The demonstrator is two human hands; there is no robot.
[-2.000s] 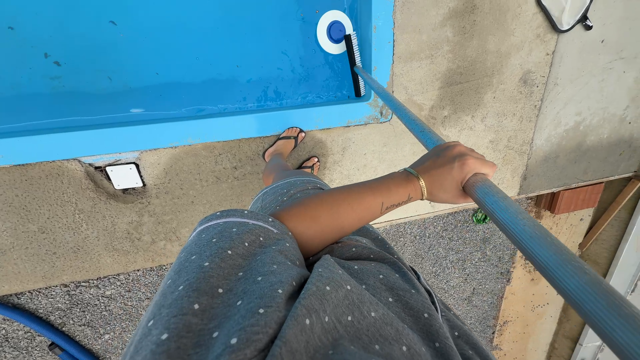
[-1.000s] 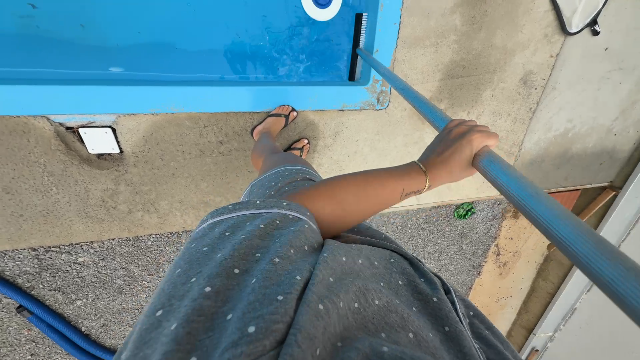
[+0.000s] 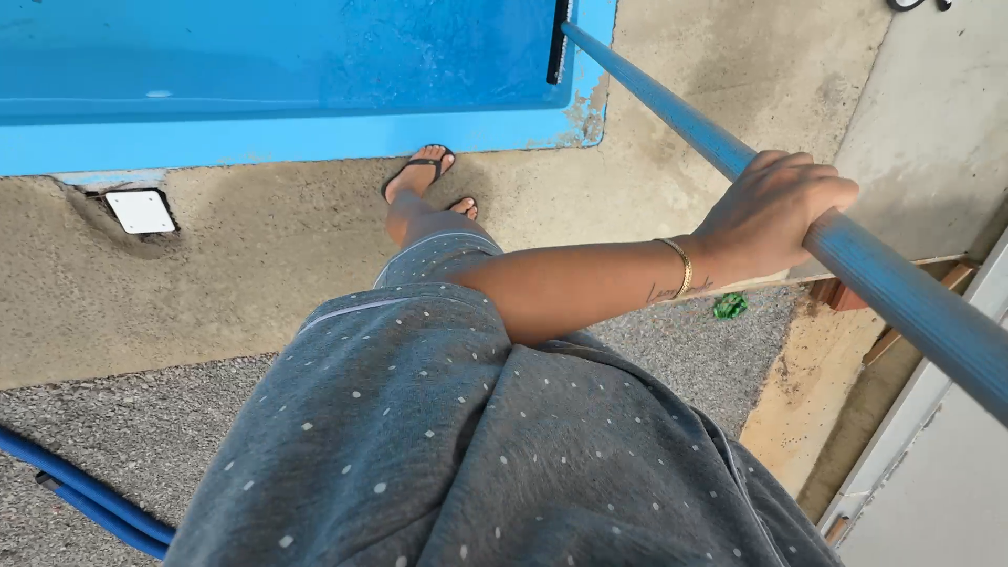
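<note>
My left hand [image 3: 776,209] is closed around a ribbed blue pole [image 3: 906,291], its back toward the camera. A bracelet circles the wrist. The pole slants from the right edge of the view up to a black pool brush [image 3: 557,47] with pale bristles. The brush lies along the inner right side of a blue pool [image 3: 315,59], near its corner, and its top is cut off by the frame. My right hand is not in view. The near end of the pole lies outside the frame.
My feet in black flip-flops [image 3: 425,167] stand on the concrete beside the light blue pool rim [image 3: 276,142]. A white square cover [image 3: 140,211] lies at left. Blue hoses [image 3: 87,496] rest on gravel at lower left. A green crumpled object [image 3: 730,305] and a brick [image 3: 846,298] are at right.
The round white and blue object in the pool has left the view. The brush stays by the pool's right side, now partly cut off above. My left hand keeps its hold on the pole.
</note>
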